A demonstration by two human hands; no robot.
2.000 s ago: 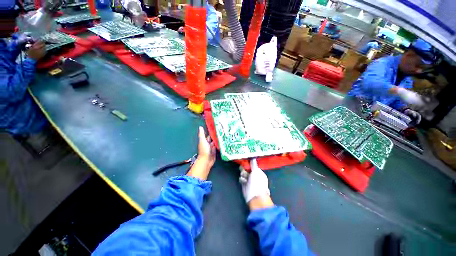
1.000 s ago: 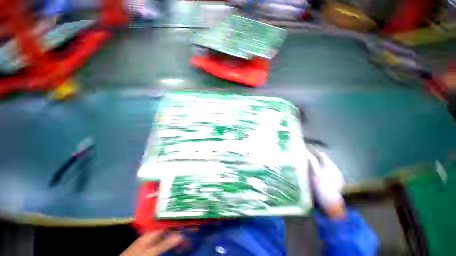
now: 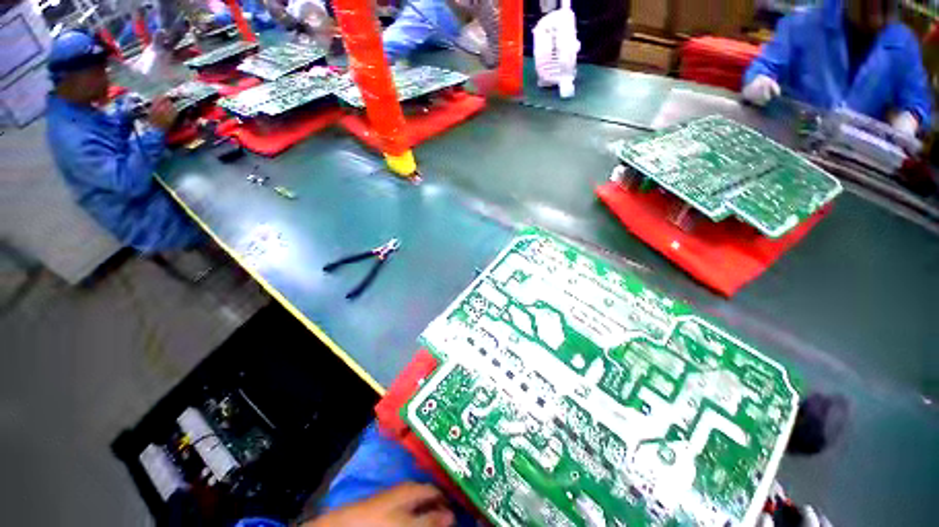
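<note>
A large green circuit board [image 3: 607, 381] lies solder side up in front of me, tilted in view and cut off by the bottom edge. A red support [image 3: 410, 396] shows under its left side. My bare left hand [image 3: 396, 508] is at the bottom edge beside the red support; its grip is unclear. My gloved right hand [image 3: 798, 515] shows only as a small part by the board's lower right edge, with something dark and red at it that I cannot make out. Black-handled cutters [image 3: 371, 264] lie open on the bench, left of the board.
Another board [image 3: 731, 170] sits on a red support at the right; more boards stand at the far left. A dark lump [image 3: 821, 422] lies right of my board. A red-orange post [image 3: 371, 77] rises from the bench. People in blue sit left and right. A black bin [image 3: 242, 412] is at lower left.
The board and its red support have come from mid-bench to close in front of me and turned. My hands have moved to the bottom of the view. The camera has swung around.
</note>
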